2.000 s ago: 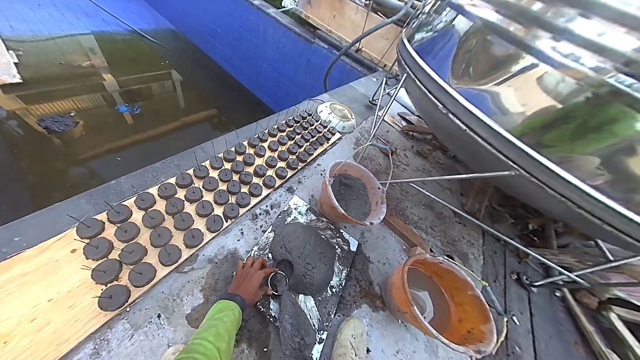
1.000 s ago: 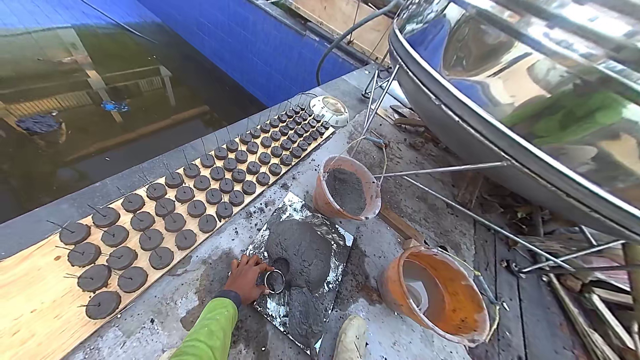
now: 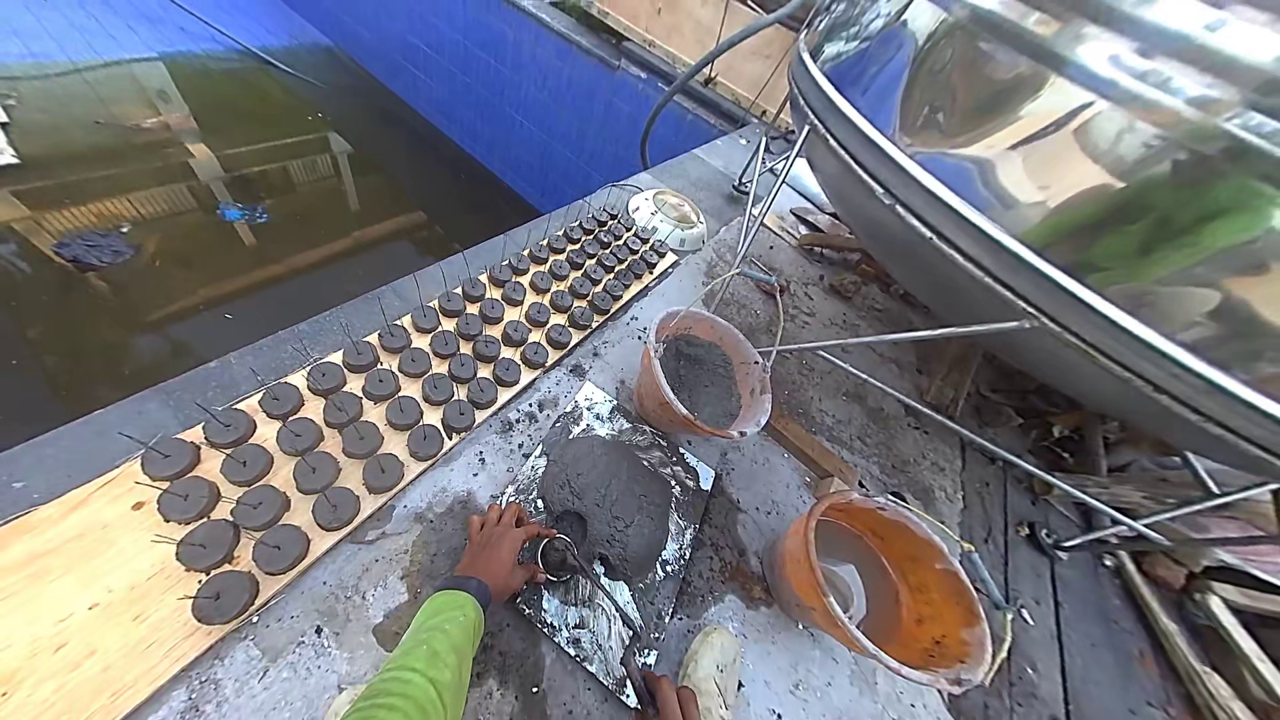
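My left hand point(image 3: 500, 553), in a green sleeve, grips a small metal ring mould point(image 3: 556, 557) at the near left of a heap of wet grey mortar point(image 3: 608, 500). The mortar lies on a smeared flat board point(image 3: 575, 630). From the bottom edge my right hand point(image 3: 668, 697) holds a trowel point(image 3: 612, 600) by its handle, its blade reaching to the ring. Mortar shows inside the ring. Left of the hands, many round mortar discs point(image 3: 316, 472) with thin wires sticking out stand in rows on a plywood sheet point(image 3: 60, 590).
An orange bucket of dry grey powder point(image 3: 703, 375) and an orange bucket with cloudy water point(image 3: 905, 600) stand at the right. A large shiny metal vessel point(image 3: 900, 220) on thin rods rises beyond. A blue-walled pool point(image 3: 480, 110) with dark water borders the plywood. A shoe point(image 3: 712, 665) shows near the board.
My right hand has come into view at the bottom with the trowel, which now reaches the ring. My left hand stays on the ring beside the mortar heap.
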